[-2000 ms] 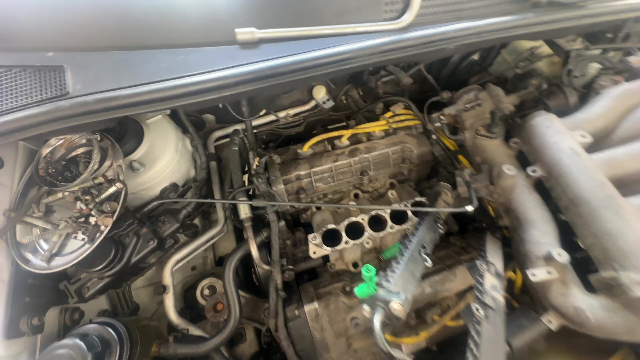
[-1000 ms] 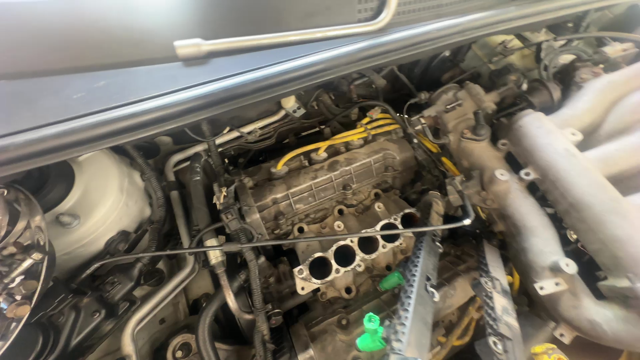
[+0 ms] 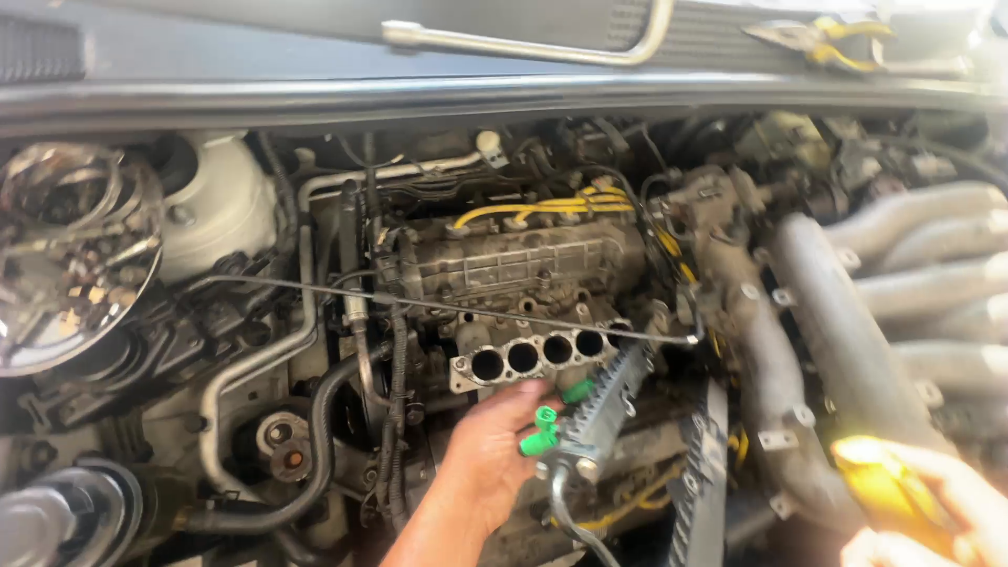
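My left hand (image 3: 492, 449) reaches in from below at the metal fuel rail (image 3: 602, 405), its fingers behind the green injector connectors (image 3: 539, 442); whether they grip is hidden. Just above the fingertips lies the intake port flange (image 3: 524, 358) with its row of dark round ports. My right hand (image 3: 929, 504), blurred by glare at the lower right, holds a yellow object (image 3: 886, 480) beside the cast intake manifold (image 3: 835, 315). A long thin metal rod (image 3: 504, 313) crosses over the engine. Behind the flange sits the valve cover (image 3: 520, 264) with yellow ignition leads (image 3: 543, 206).
A metal dish (image 3: 138, 303) of loose hardware is at the left, by the pale strut tower (image 3: 224, 213). An L-shaped wrench (image 3: 512, 43) and yellow-handled pliers (image 3: 827, 39) lie on the cowl. A toothed metal strip (image 3: 701, 480) stands right of the fuel rail.
Both hands have come into view, the left at the fuel rail and the right with the yellow object. The view has shifted, now showing the pliers.
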